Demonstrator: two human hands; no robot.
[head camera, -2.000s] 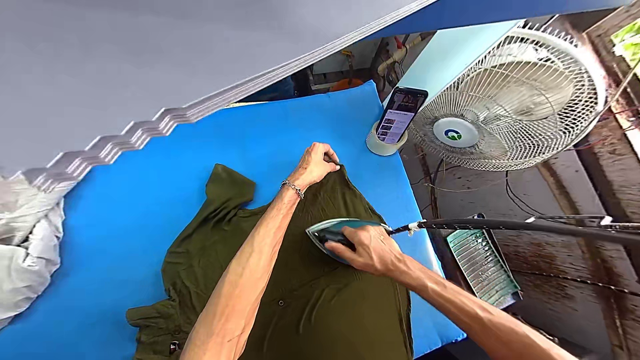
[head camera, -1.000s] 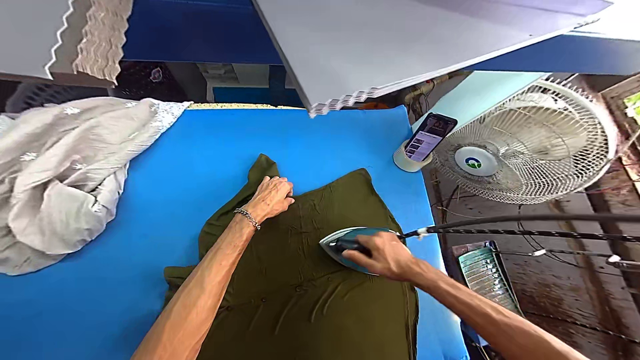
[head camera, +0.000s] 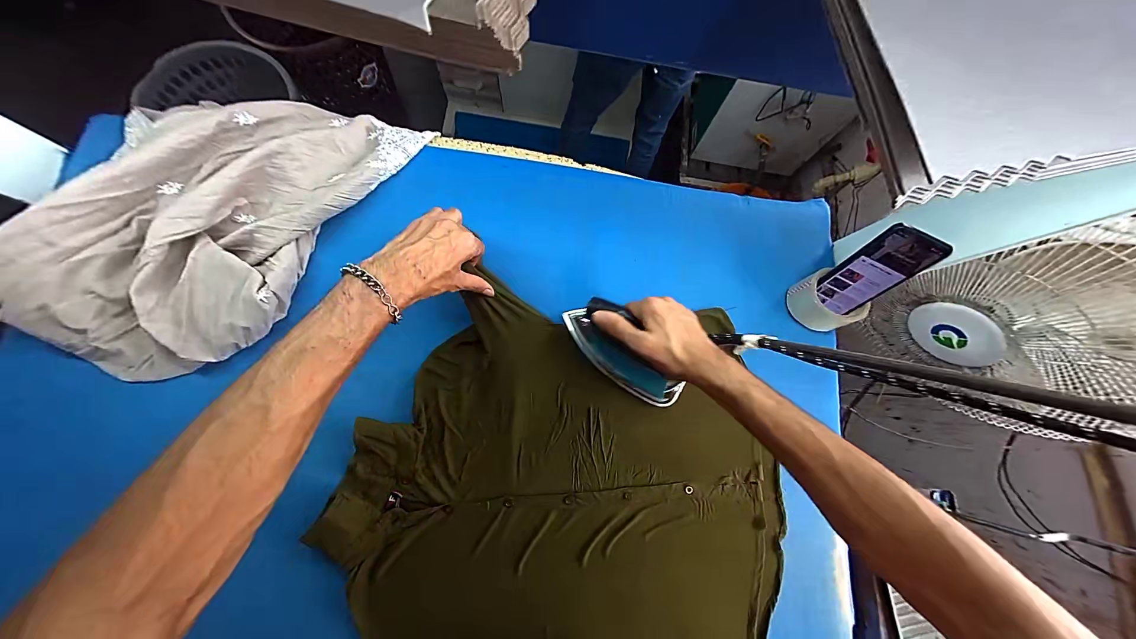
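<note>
An olive-green buttoned shirt (head camera: 550, 444) lies on the blue cloth-covered table (head camera: 568, 204), its collar toward the left and its button row running across. My left hand (head camera: 430, 257), with a chain bracelet at the wrist, pinches the sleeve and draws it toward the upper left. In my right hand (head camera: 661, 333) is the handle of an electric clothes iron (head camera: 626, 364), whose sole rests on the shirt near its upper edge, tip toward the upper left. Creases show in the fabric below the iron. The iron's cord leads off to the right.
A crumpled pale embroidered cloth (head camera: 204, 222) lies at the table's left. A phone (head camera: 883, 262) leans in a white roll (head camera: 821, 302) at the right corner, beside a fan (head camera: 967, 328). Behind the table are a grey basket (head camera: 213, 75) and a person's jeans-clad legs (head camera: 652, 106).
My left hand has moved from the shirt's body to the sleeve and grips it. The iron has moved to the shirt's upper edge. The view has swung.
</note>
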